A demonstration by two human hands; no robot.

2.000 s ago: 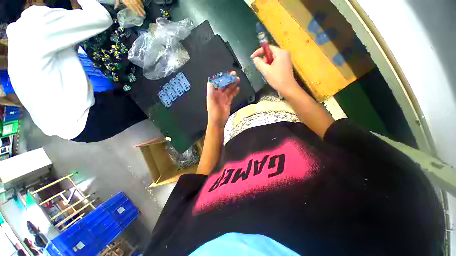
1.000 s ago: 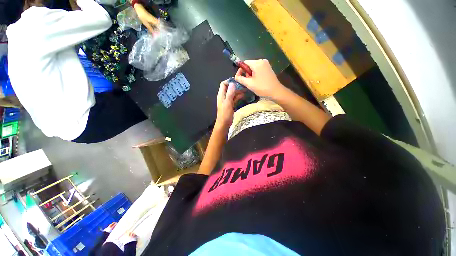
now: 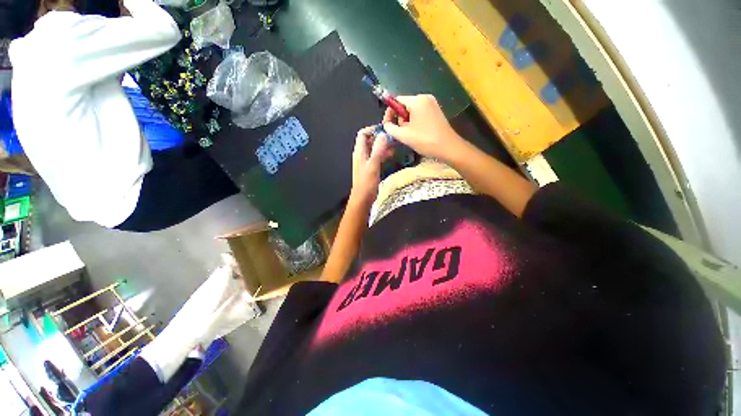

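Observation:
My left hand point(image 3: 370, 165) holds a blue moulded part point(image 3: 380, 133) above the near right edge of the black mat point(image 3: 288, 195); my fingers cover most of the part. My right hand point(image 3: 422, 126) holds a red-handled pen-shaped tool point(image 3: 396, 106) and touches the left hand at the part. The tool's bluish end points up and left, away from the part. A row of several light blue moulded parts point(image 3: 282, 145) lies on the mat to the left.
Crumpled clear bags point(image 3: 257, 88) lie at the mat's far edge, beside a heap of small yellow-green assemblies point(image 3: 180, 88). A coworker in white point(image 3: 77, 106) is at left. A yellow-orange board point(image 3: 496, 81) is at right. An open cardboard box point(image 3: 258, 264) stands below the bench.
Since two seconds ago, my right hand has come left with the tool to meet my left hand. The coworker's hand has left the bags. Another person has entered at lower left.

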